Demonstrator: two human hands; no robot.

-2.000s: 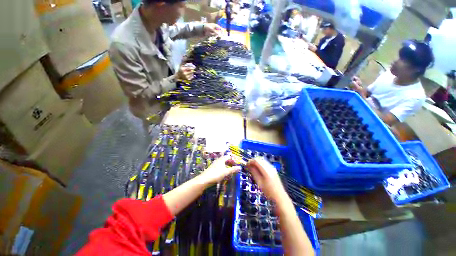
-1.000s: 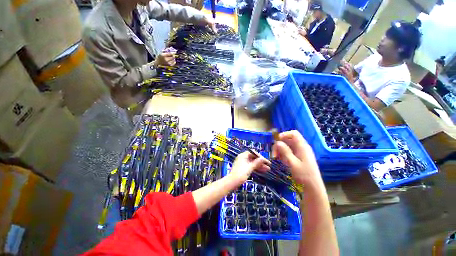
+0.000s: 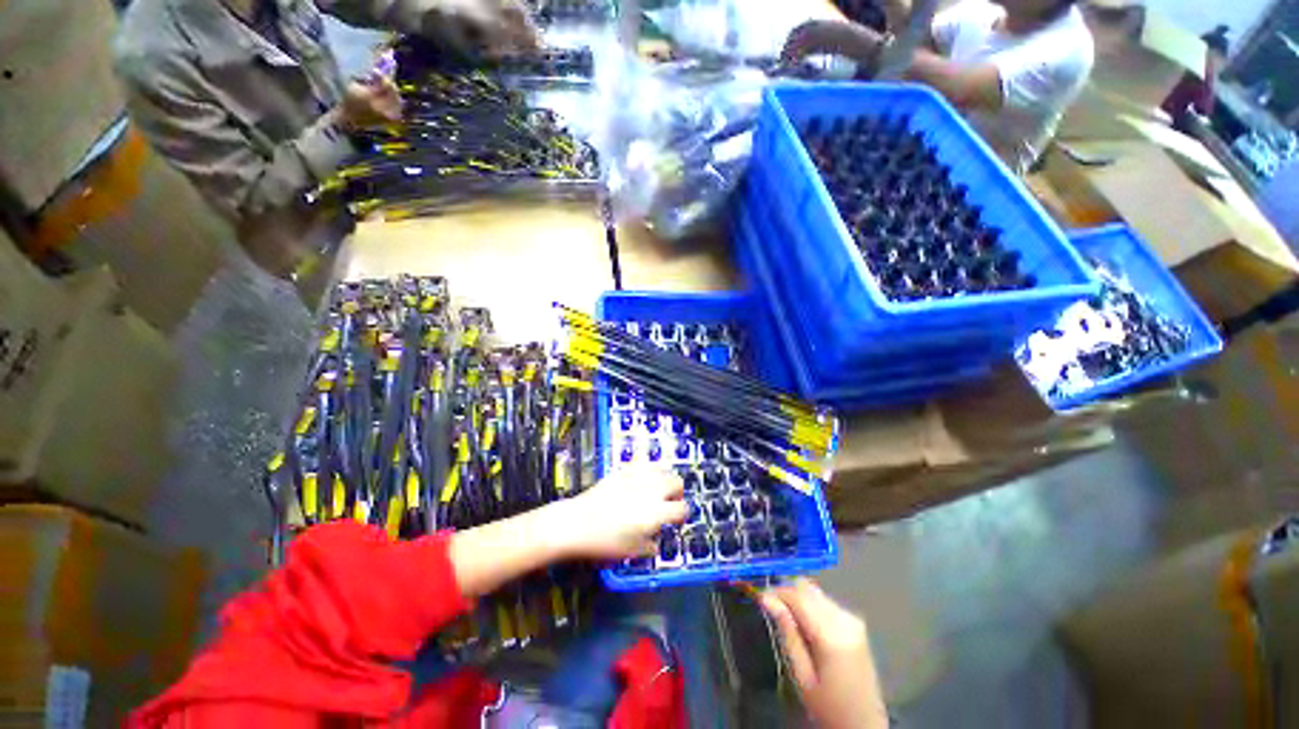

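Observation:
A shallow blue tray (image 3: 720, 574) holds rows of small black-and-silver modules (image 3: 737, 541). A loose bundle of black cables with yellow ends (image 3: 698, 392) lies diagonally across the tray. My left hand (image 3: 634, 513) is over the tray's near left part, fingers down at the modules; whether it grips one is hidden. My right hand (image 3: 819, 638) is just beyond the tray's near edge, low in the picture, with a thin brownish thing near its fingertips; its grip is unclear. Rows of black cables with yellow marks (image 3: 413, 413) lie left of the tray.
Stacked blue totes (image 3: 940, 303) with dark parts stand right of the tray. A side tote (image 3: 1204, 342) holds silver and dark parts. A clear plastic bag (image 3: 684, 143) and another cable pile (image 3: 470, 128) lie beyond. Two people are across the bench. Cartons (image 3: 100, 342) stand left and right.
My left hand has left the cable bundle and moved down to the modules. My right hand has moved from above the bundle to the tray's near edge. The view has tilted down.

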